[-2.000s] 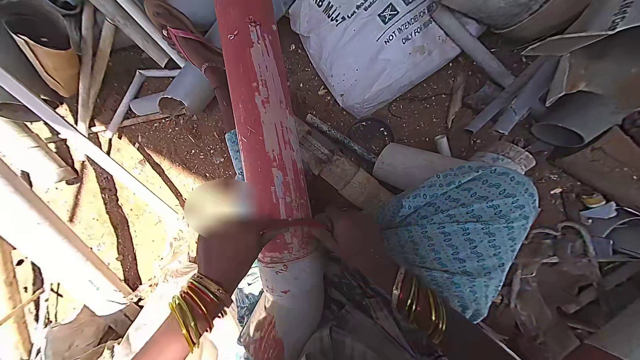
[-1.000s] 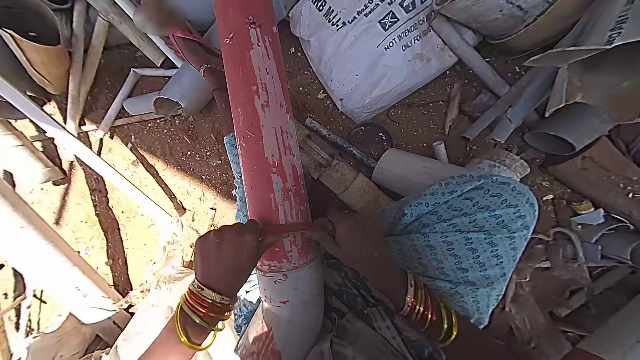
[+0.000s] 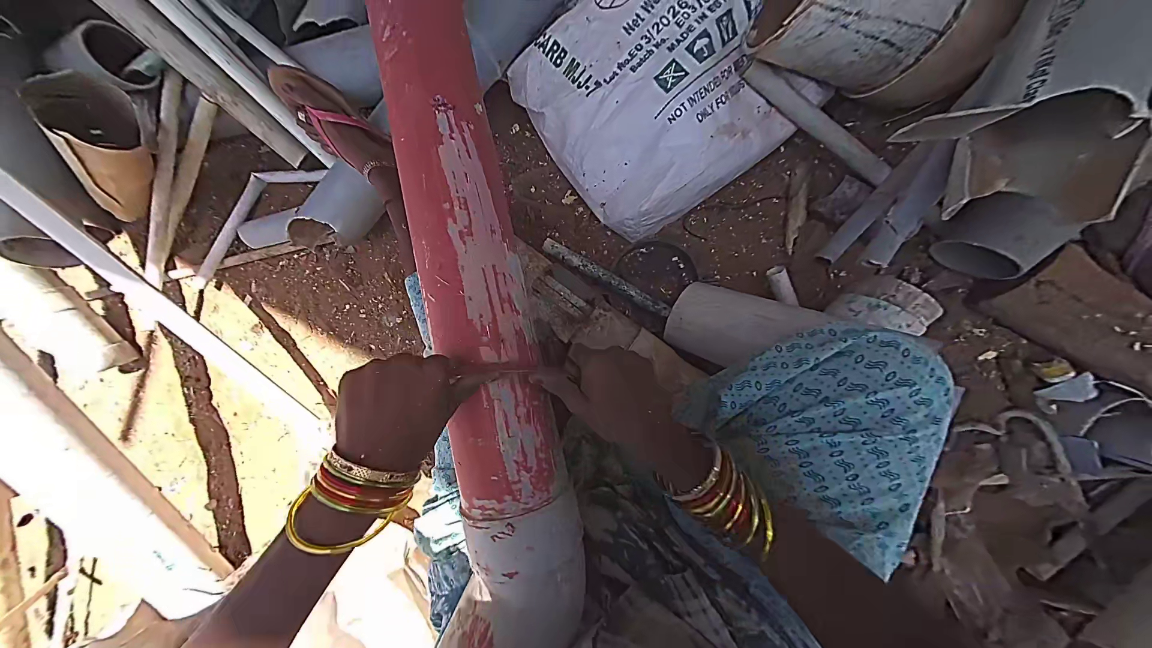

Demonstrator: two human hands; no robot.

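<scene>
A long pipe with worn red paint [image 3: 459, 270] runs from the top of the view down between my arms to a bare grey elbow [image 3: 531, 567]. My left hand [image 3: 391, 409] and my right hand [image 3: 616, 396] are closed on opposite ends of a thin reddish strip or blade [image 3: 499, 370], which lies across the pipe's painted face. Its exact kind is unclear. Grey patches show through the paint above and below the strip. Patterned blue cloth [image 3: 828, 423] covers a knee to the right of the pipe.
Grey pipe offcuts [image 3: 337, 207] and thin lengths of pipe lie at the left. A printed white sack [image 3: 648, 117] is on the soil at the top. Broken wide pipes [image 3: 999, 234] and scraps fill the right. A sandalled foot [image 3: 333, 117] is behind the red pipe.
Both hands keep hold of the strip across the pipe. They are slightly farther up the pipe from its grey end than a second ago.
</scene>
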